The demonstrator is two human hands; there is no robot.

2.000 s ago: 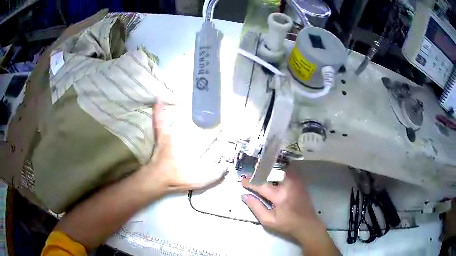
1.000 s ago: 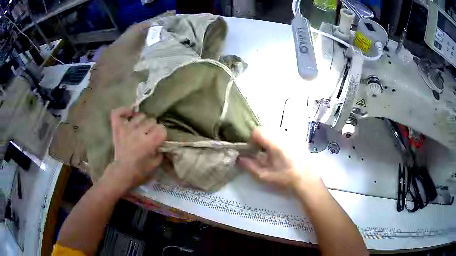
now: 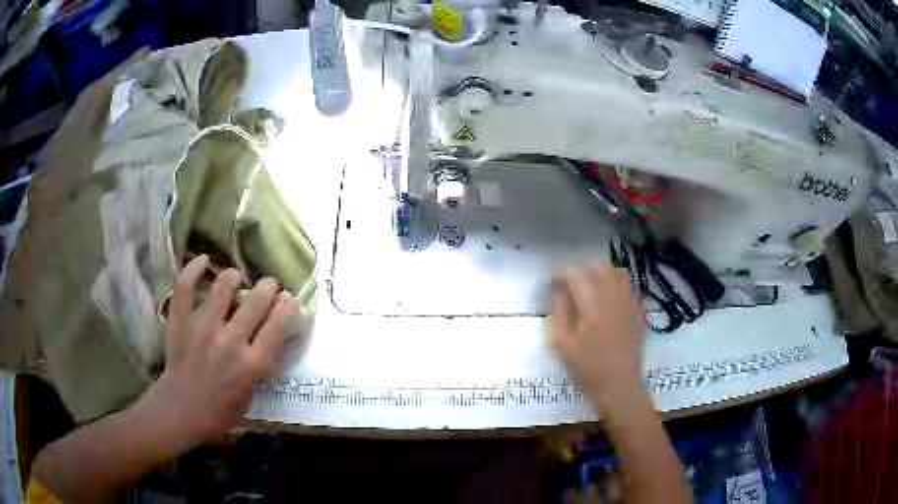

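The khaki garment [image 3: 74,236] lies in a bundle at the left of the white table, with a small white label [image 3: 121,99] near its top. Its opening, edged with a pale strip, faces up. My left hand [image 3: 222,325] lies on the lower edge of the opening, fingers bent over the cloth. My right hand [image 3: 596,320] is slightly blurred over the table, just left of black-handled scissors [image 3: 679,281]. Its fingers point away from me and I cannot tell whether they hold anything. The presser foot area [image 3: 406,221] has no cloth under it.
The white sewing machine arm [image 3: 591,103] runs across the top right. A grey lamp bar [image 3: 330,59] hangs left of the needle. A printed ruler [image 3: 414,395] follows the front table edge. A spiral notebook [image 3: 770,44] is at the top right. More khaki cloth [image 3: 859,271] is at the far right.
My right hand has let go of the garment edge and moved right, beside the scissors. My left hand remains on the garment. The view has shifted to the right, showing more of the machine.
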